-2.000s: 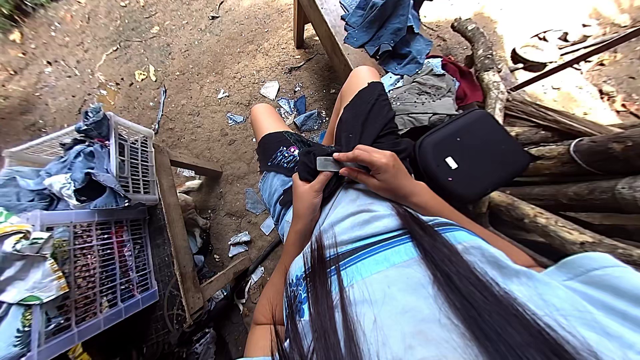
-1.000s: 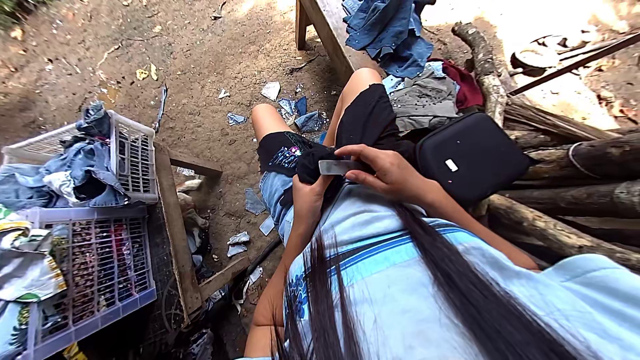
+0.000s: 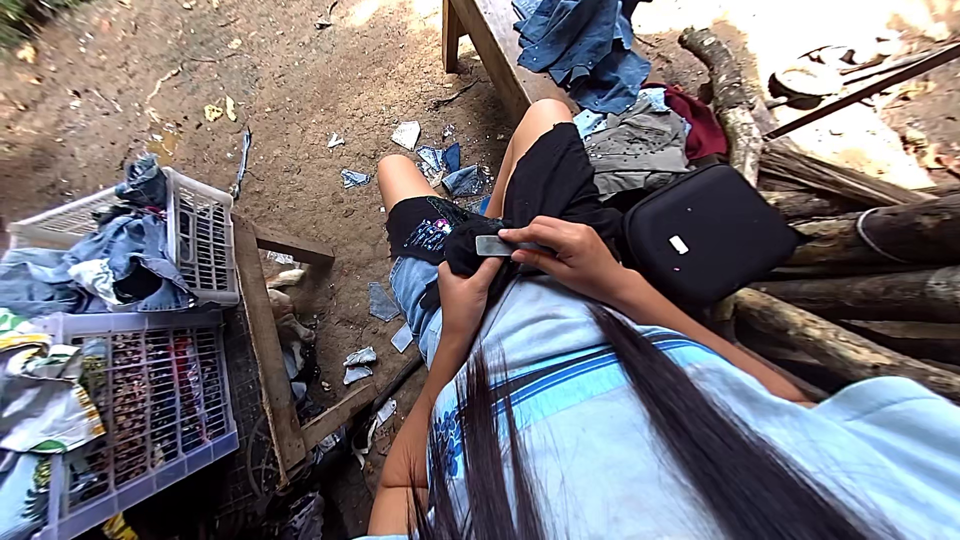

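Observation:
Black cloth [image 3: 553, 169] with a patch of blue and pink sequins [image 3: 431, 234] lies across my lap, partly bunched between my hands. My left hand [image 3: 466, 289] grips the bunched part from below. In my right hand [image 3: 566, 251] is a flat grey metal blade [image 3: 499, 246], its end sticking out between thumb and fingers over the bunched cloth and close to my left thumb. The blade's other end is hidden by my right hand. A black zipped case [image 3: 709, 232] lies just right of my right hand.
Plastic crates [image 3: 204, 240] with denim pieces [image 3: 124, 251] stand at the left beside a wooden frame [image 3: 266, 352]. Denim scraps [image 3: 463, 181] lie on the dirt ahead. A wooden bench [image 3: 499, 56] holds more denim [image 3: 585, 52]. Logs [image 3: 840, 341] are stacked at the right.

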